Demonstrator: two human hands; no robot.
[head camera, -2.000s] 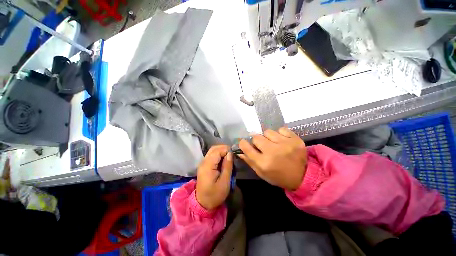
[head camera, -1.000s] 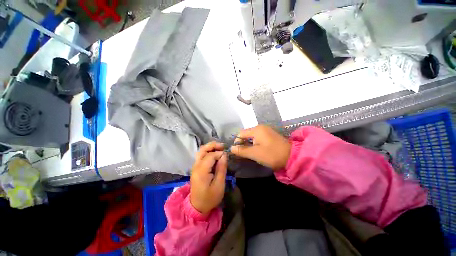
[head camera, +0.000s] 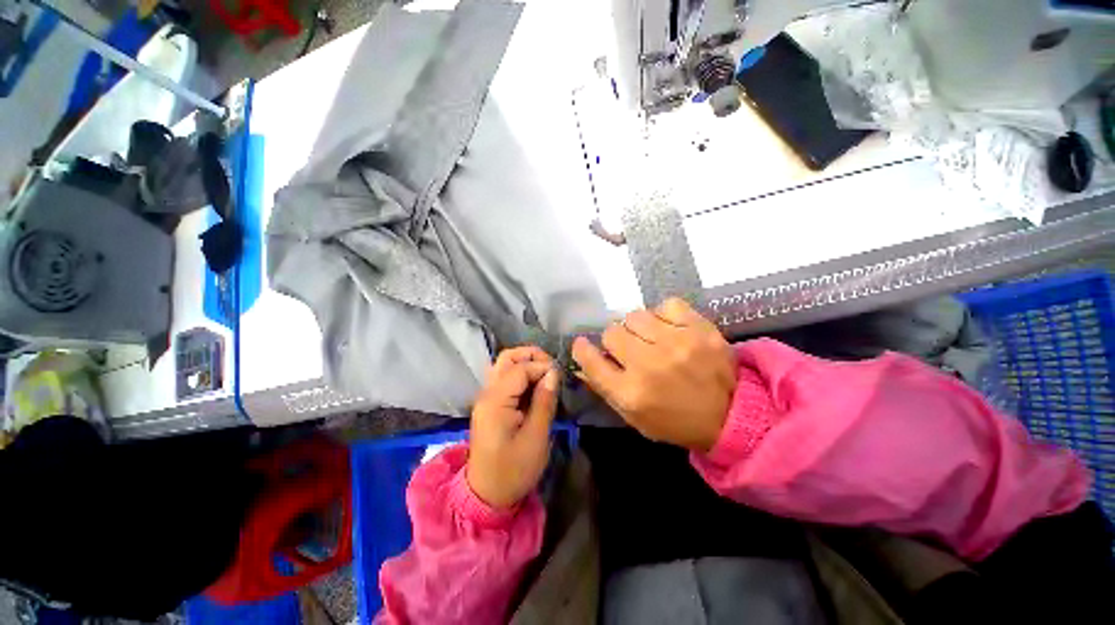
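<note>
A large grey garment piece (head camera: 452, 244) lies bunched on the white table left of the needle, its near edge hanging over the table's front. A narrower speckled-grey strip (head camera: 662, 250) lies on the table and reaches under my right hand. My left hand (head camera: 514, 421) pinches the near edge of the cloth between thumb and fingers. My right hand (head camera: 666, 372) pinches the same edge just to the right, its fingers curled and close to my left fingertips. A small dark thing between the fingertips is too small to tell.
The sewing machine's needle area (head camera: 685, 73) is at the top. A phone (head camera: 801, 104), a clear plastic bag (head camera: 856, 73), paper slips (head camera: 997, 159) and a black round object (head camera: 1070, 161) lie to its right. Blue baskets (head camera: 1058, 354) are below the table. A red stool (head camera: 287, 519) stands lower left.
My right hand has opened out from its pinch of one second ago and curled again over the cloth edge. My left hand stays nearly in place. The view has shifted slightly.
</note>
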